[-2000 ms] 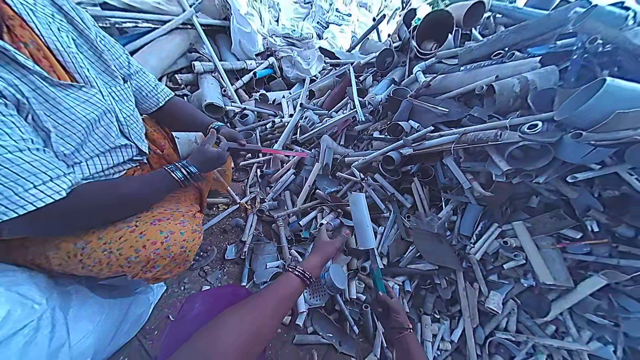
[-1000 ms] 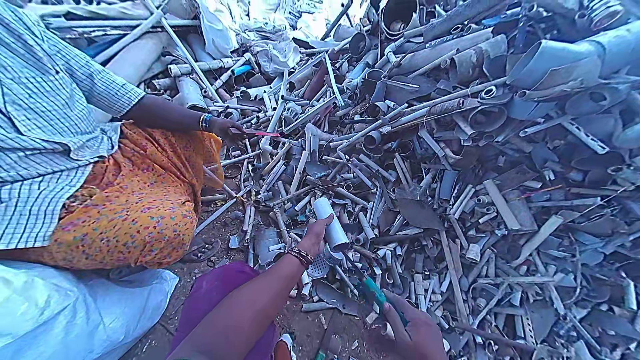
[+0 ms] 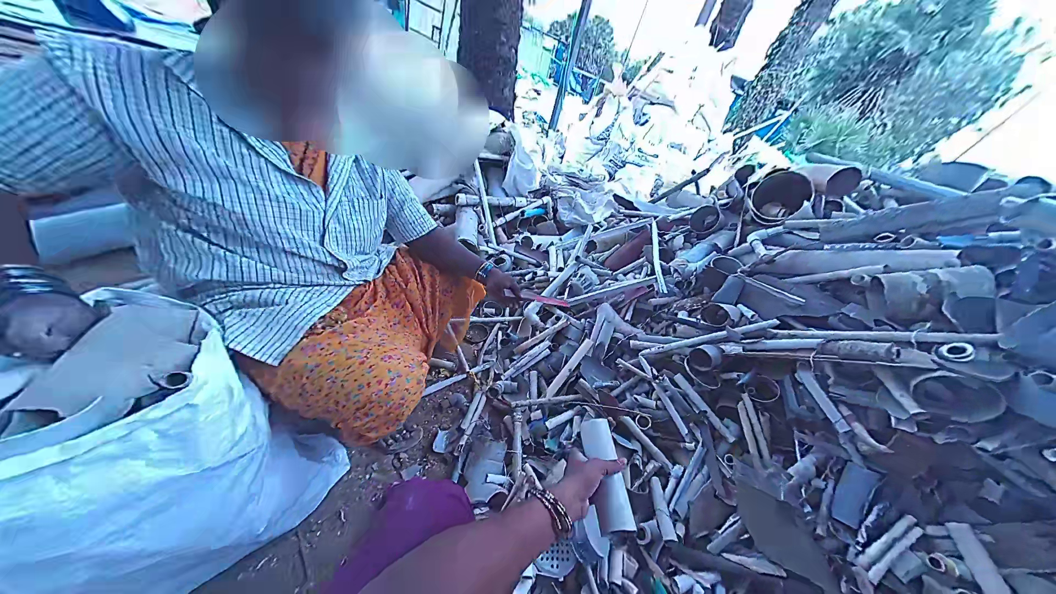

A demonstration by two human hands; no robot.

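My left hand, with bangles on its wrist, is on a short white plastic pipe low in the middle of the view. The thumb lies across the pipe, and the pipe stands tilted above the scrap. Beneath it are broken pipe pieces and a perforated grey plastic piece. My right hand is out of view, and the green-handled tool seen earlier cannot be made out.
A co-worker sits at the left, one hand on a red-handled tool and the other by a white sack of plastic scrap. Piled pipes spread across the right. A tree trunk rises behind.
The view has swung up and left. My right hand, earlier holding a green-handled tool beside the pipe, has left the view. The co-worker's other hand now shows at the sack.
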